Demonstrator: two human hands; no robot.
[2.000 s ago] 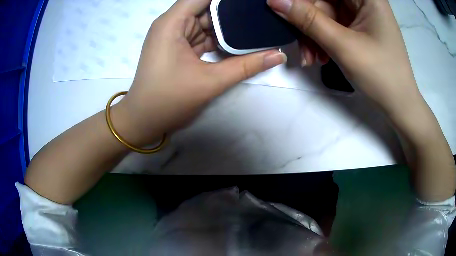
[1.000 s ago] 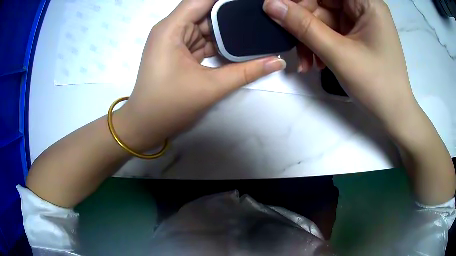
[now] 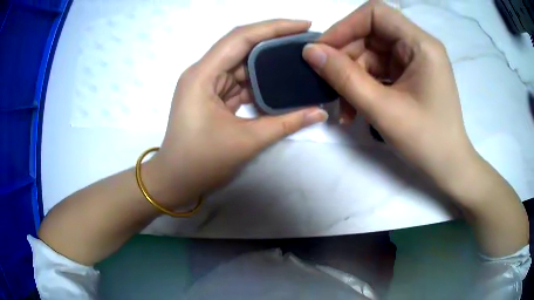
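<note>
A palm-sized rounded housing (image 3: 287, 76) with a black face and a grey rim is held up over the table near the top centre. My left hand (image 3: 225, 117) grips it from the left, with a finger along its top edge and the thumb along its lower edge. My right hand (image 3: 386, 88) pinches at its upper right, with the thumb tip on the black face. The housing's right end is hidden by my right hand. Whether the black pad is fully flat there cannot be told.
A white liner sheet (image 3: 111, 76) with faint repeated marks lies at the upper left. A blue bin (image 3: 20, 135) stands at the left edge. A dark piece (image 3: 376, 134) shows partly behind my right hand. Dark items (image 3: 518, 20) sit at the top right corner.
The hands, housing and table all appear lower in the view. My right thumb has shifted slightly on the black face, and more of the right hand's fingers shows.
</note>
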